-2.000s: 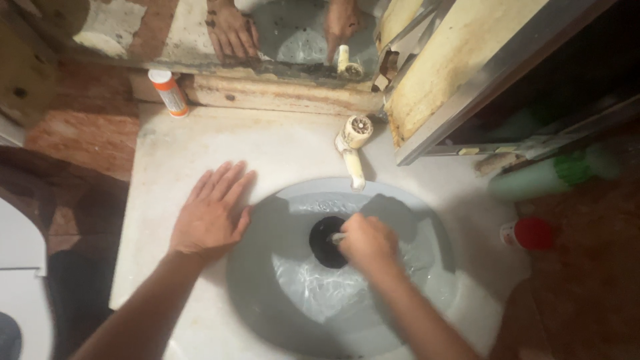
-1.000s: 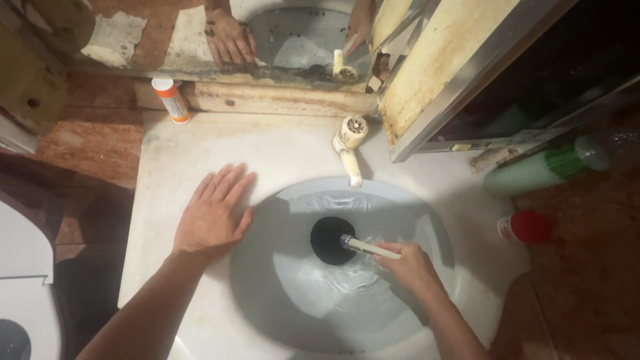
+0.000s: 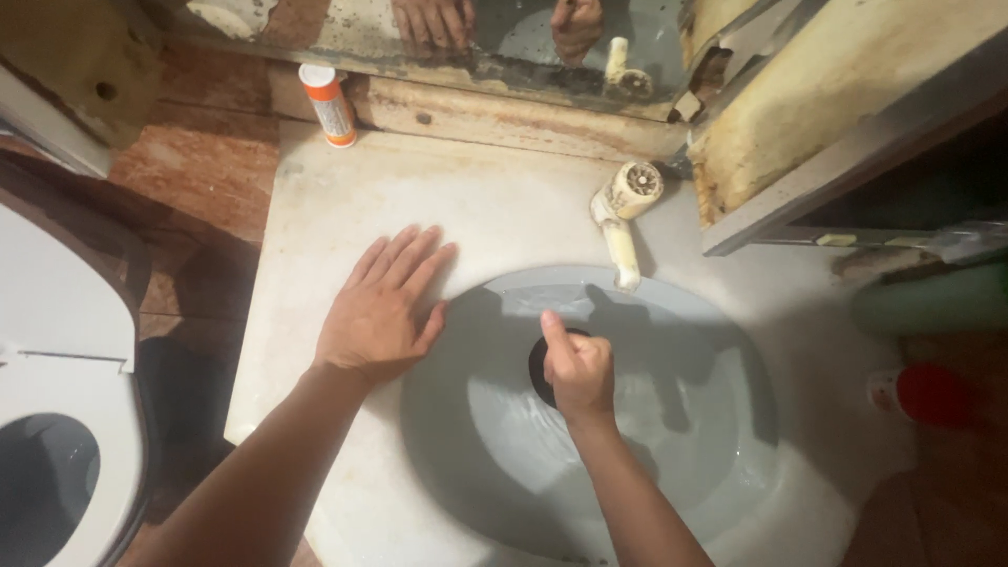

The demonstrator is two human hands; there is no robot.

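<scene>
My left hand (image 3: 386,307) lies flat on the pale countertop (image 3: 472,189), its fingers spread, left of the sink basin. Over the oval basin (image 3: 693,488), which holds water, my right hand (image 3: 579,366) is closed in a fist around the handle of a plunger, mostly hidden by the hand. The plunger's round black rubber cup (image 3: 542,374) shows at the basin's middle, partly behind the hand. A stained cream faucet (image 3: 622,236) stands at the basin's back rim, its spout pointing toward the water.
An orange-and-white canister (image 3: 331,110) stands at the counter's back left. Behind runs a worn mirror (image 3: 520,47). A cabinet door (image 3: 819,102) juts in from the upper right, near a green bottle (image 3: 929,299) and a red-capped container (image 3: 929,394). A toilet (image 3: 63,315) is at the left.
One second ago the plunger's pale handle slanted right and showed beside my right hand; now the hand is over the cup and covers the handle. My left hand has stayed on the counter.
</scene>
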